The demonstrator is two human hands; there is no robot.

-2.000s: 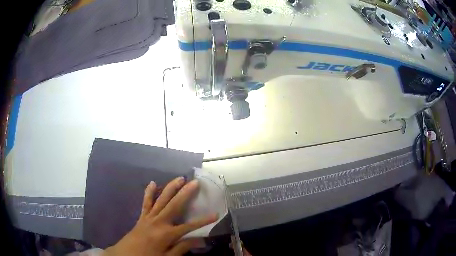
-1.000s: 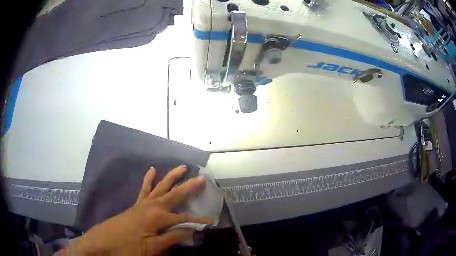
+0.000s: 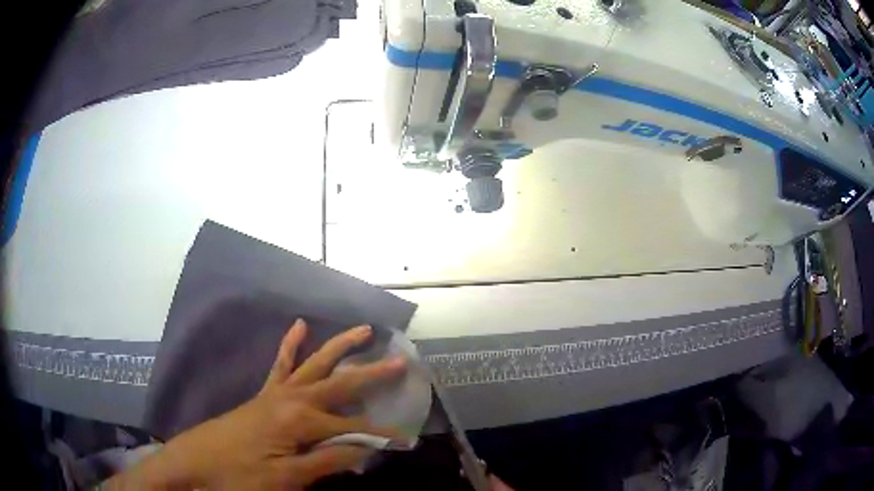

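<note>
A dark grey panel [image 3: 244, 288] lies over the table's front edge. A white cloth piece with a rounded end [image 3: 398, 398] lies on its right part. My left hand [image 3: 297, 408] is spread flat, pressing both cloths down. Shears [image 3: 455, 427] stand at the right edge of the white piece, blades pointing up and left; whether they cut cloth is too blurred to tell. Only a bit of my right hand [image 3: 498, 483] shows at the bottom edge, at the shears' pivot; the handles are out of the picture.
The white sewing machine head [image 3: 594, 105] stands behind the work, its presser foot area lit brightly. Layered dark grey panels [image 3: 211, 43] lie at the back left. Scissors with yellowish handles [image 3: 811, 307] are at the far right table edge. Pale cloth [image 3: 800, 393] hangs below the front edge.
The panel has turned, its top right corner now lower and further right. The shears and the white piece have shifted slightly. My left hand stays on the cloth. The view has also shifted.
</note>
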